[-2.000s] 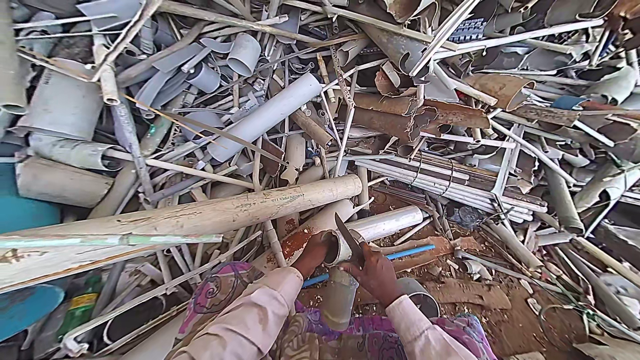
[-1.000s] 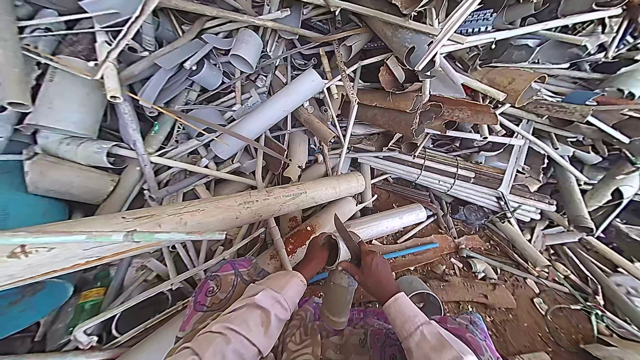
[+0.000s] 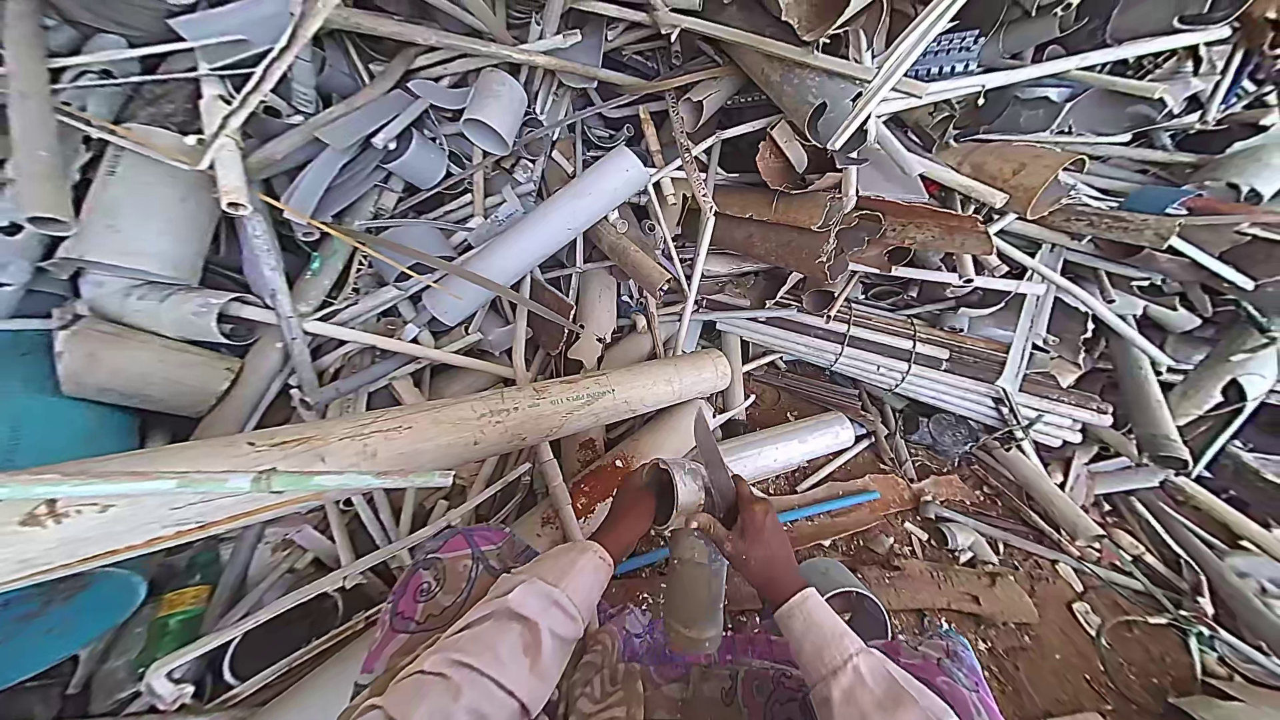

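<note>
Low in the middle of the head view, my left hand point(image 3: 628, 508) grips the end of a short grey plastic pipe piece point(image 3: 684, 488), its fingers partly inside the open end. My right hand point(image 3: 750, 540) is closed around the lower part of a knife point(image 3: 712, 452), whose broad blade points up beside the pipe's rim; the handle is hidden by the fingers. Right below both hands a grey pipe length point(image 3: 694, 592) stands over the patterned cloth on my lap. Whether it joins the held piece cannot be told.
A long beige pipe point(image 3: 520, 412) runs from the left to just above my hands. Behind lie a loose grey pipe point(image 3: 540, 235), a tied bundle of thin white pipes point(image 3: 900, 375) and heaps of broken pipe. A blue tube point(image 3: 830, 507) and a wide pipe ring point(image 3: 845, 598) are at the right.
</note>
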